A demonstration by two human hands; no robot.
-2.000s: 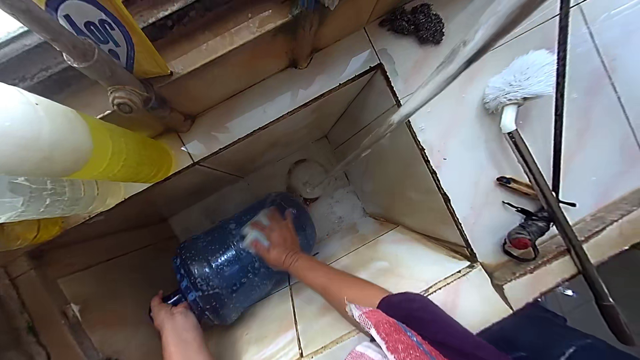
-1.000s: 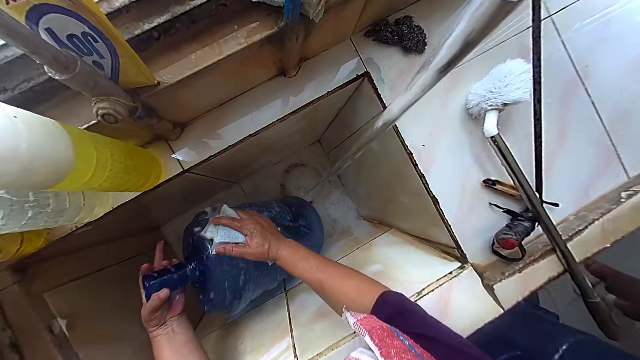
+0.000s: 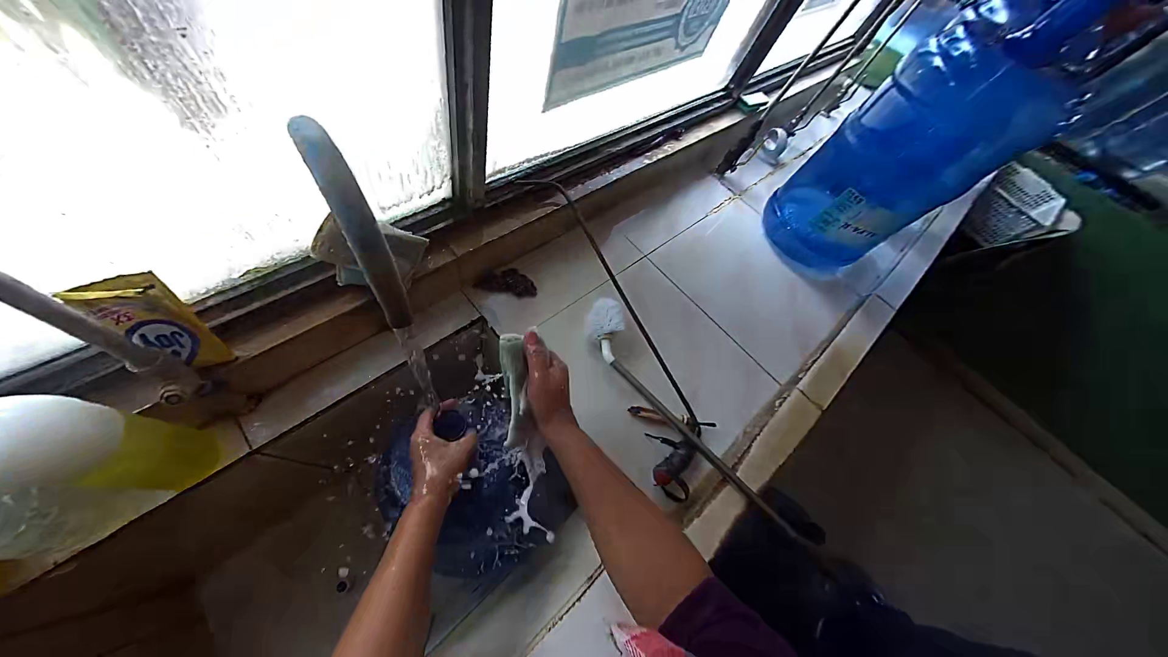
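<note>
A blue plastic water jug (image 3: 456, 525) stands in the tiled basin with its mouth up, wet and splashed with suds. My left hand (image 3: 440, 456) grips its neck, and water from a grey hose (image 3: 351, 210) falls beside that hand onto the jug. To the right, above the basin's edge, my right hand (image 3: 547, 379) holds a pale, folded cloth (image 3: 516, 392), from which foamy water runs down over the jug. A long-handled white brush (image 3: 606, 321) lies on the tiled counter to the right of my right hand.
Another blue jug (image 3: 894, 173) rests on the counter at the upper right. A thin metal rod (image 3: 607, 265), a dark scouring pad (image 3: 508, 282) and a red-tipped black tool (image 3: 671, 465) lie nearer. Yellow-and-white containers (image 3: 109, 447) and a yellow packet (image 3: 151, 319) are on the left.
The jug lay on its side in the basin and is now upright, mouth up. My right hand with the cloth has come off the jug's side. The view has swung up toward the window.
</note>
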